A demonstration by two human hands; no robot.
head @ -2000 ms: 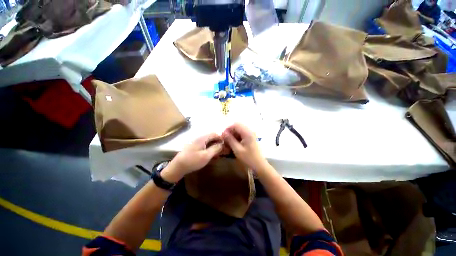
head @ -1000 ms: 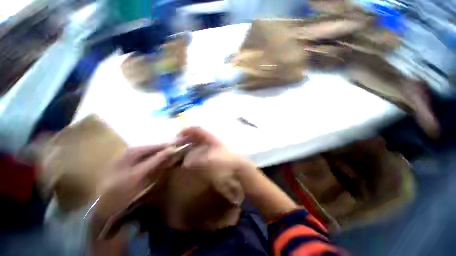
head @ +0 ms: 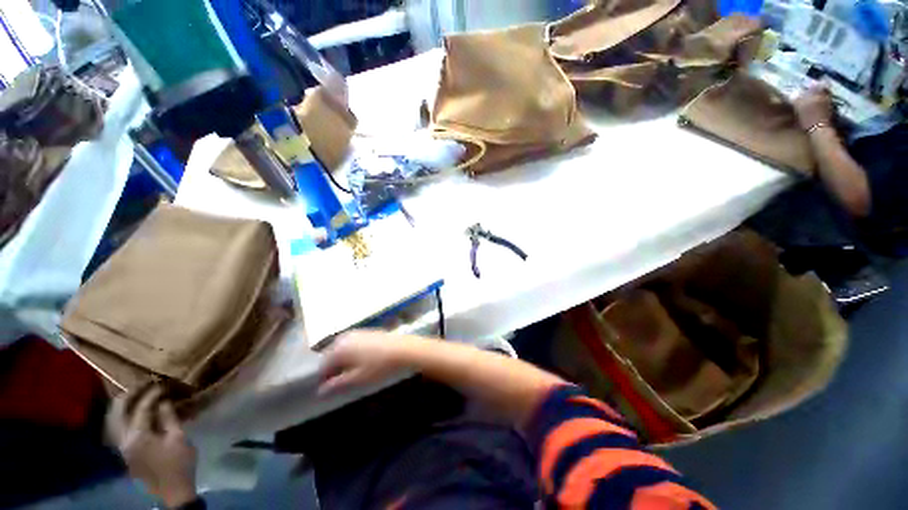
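Observation:
My left hand (head: 157,445) is at the lower left, its fingers closed on the bottom edge of a brown bag body (head: 184,299) that lies on another one at the table's left corner. My right hand (head: 360,361) holds nothing visible and is at the table's front edge, by the near corner of the white work board (head: 368,289). A small pile of gold fittings (head: 358,245) lies on the board below the blue and green press (head: 299,159). Black-handled pliers (head: 490,244) lie alone on the white cloth, right of the board.
More brown bag bodies (head: 503,85) and a crumpled clear plastic bag (head: 418,154) lie at the back. A carton (head: 687,349) with bag bodies stands below the table at the right. Another person's hand (head: 816,115) is at the far right, by a bag body (head: 752,120).
The view has swung right and is sharp again. The bag body from between my hands is now at the left, with only my left hand on it. My right hand has let go.

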